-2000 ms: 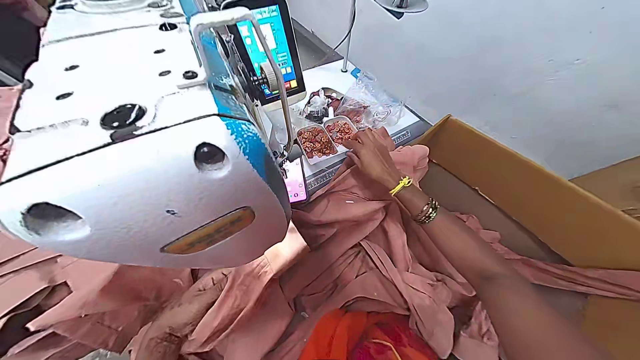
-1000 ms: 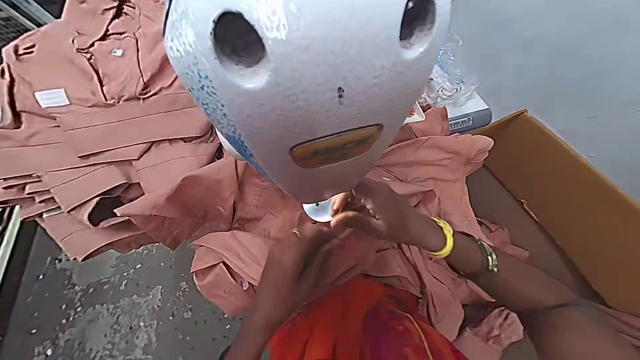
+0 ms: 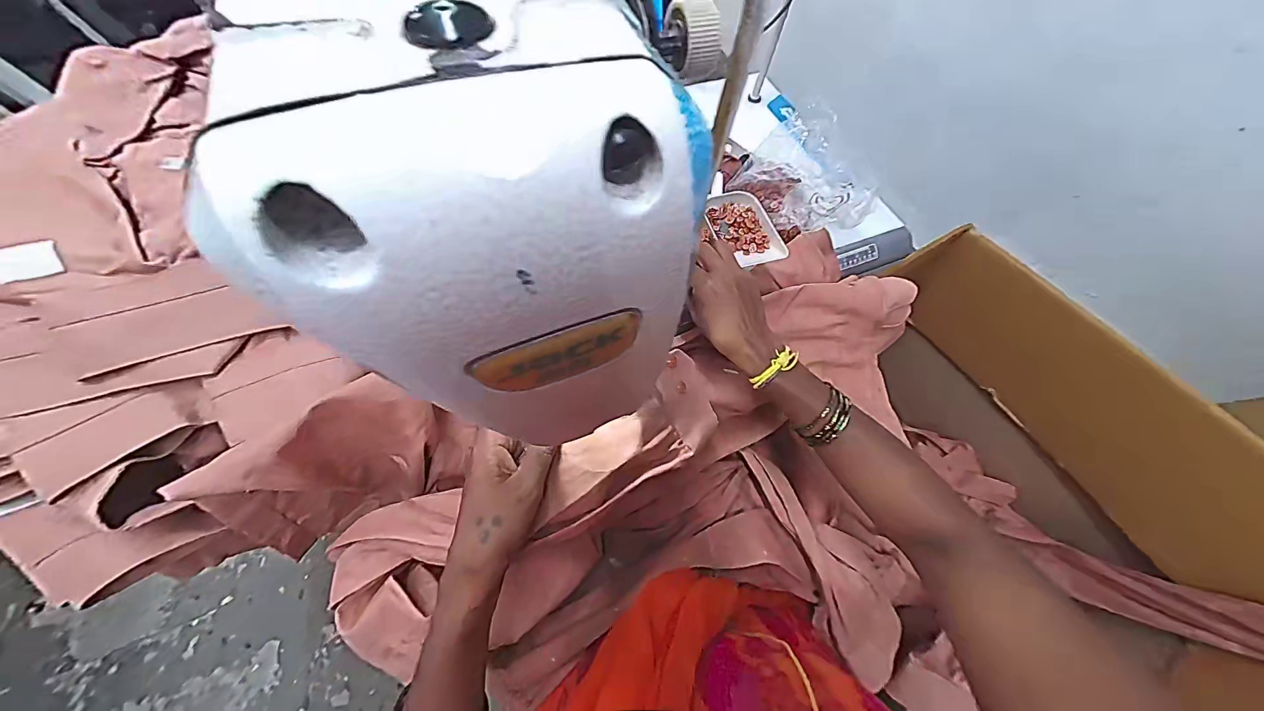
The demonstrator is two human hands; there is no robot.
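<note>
A white industrial sewing machine head point(image 3: 444, 247) fills the upper middle and hides its needle area. Below its lower edge, my left hand point(image 3: 506, 479) grips the edge of a dusty-pink garment point(image 3: 632, 553), fingers curled. To the right of the machine, my right hand point(image 3: 729, 296) reaches to a white tray of small reddish-brown buttons point(image 3: 770, 247); its fingertips are at the tray's near left edge, partly hidden, and whether they pinch a button cannot be seen. Yellow thread and bangles circle that wrist. The pink cloth spreads under both forearms.
Stacked pink garments point(image 3: 178, 365) lie at the left. A clear plastic bag point(image 3: 825, 178) rests behind the tray. A cardboard box point(image 3: 1076, 365) stands at the right, with pink cloth trailing into it. Behind is a grey wall. The worn grey floor point(image 3: 197, 642) shows at the lower left.
My hands were together below the machine head a second ago; now my right hand is up at the button tray, and my left remains at the cloth. The view has shifted.
</note>
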